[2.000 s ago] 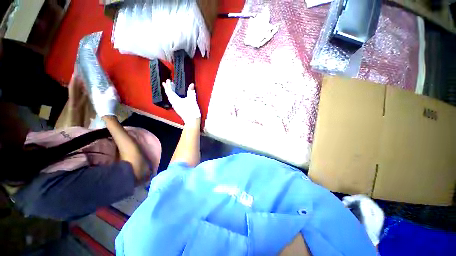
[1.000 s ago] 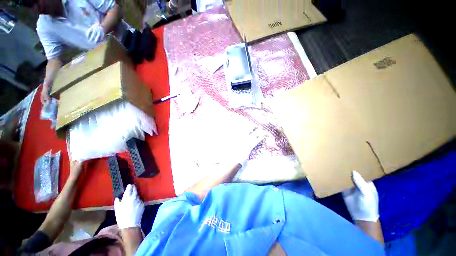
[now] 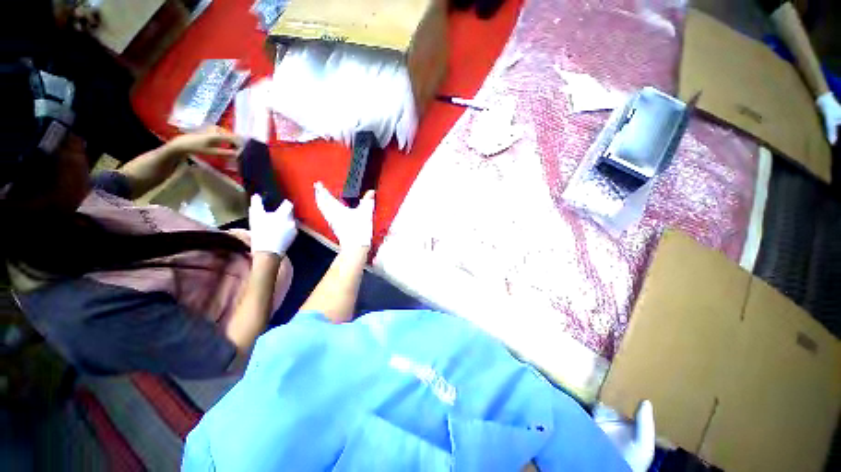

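Note:
My left hand [image 3: 347,219], in a white glove, has its fingers apart at the near end of a black part [image 3: 358,171] lying on the red cover [image 3: 304,175]; whether it touches the part is unclear. My right hand [image 3: 631,435], also gloved and partly hidden by my blue sleeve, grips the near edge of a tan cardboard sheet [image 3: 728,346]. A neighbour's gloved hand [image 3: 272,227] on the left holds another black part [image 3: 259,173].
An open carton [image 3: 355,23] spills white bags [image 3: 341,88]. A silvery tray [image 3: 645,134] sits on pinkish bubble wrap [image 3: 516,240]. A pen [image 3: 458,101] lies near the wrap's edge. Another cardboard sheet [image 3: 756,92] and a dark conveyor [image 3: 802,230] are at right.
My left hand has moved left from over the bubble wrap to the black part. The neighbour has picked up the other black part. My right hand stays on the cardboard. The view has turned.

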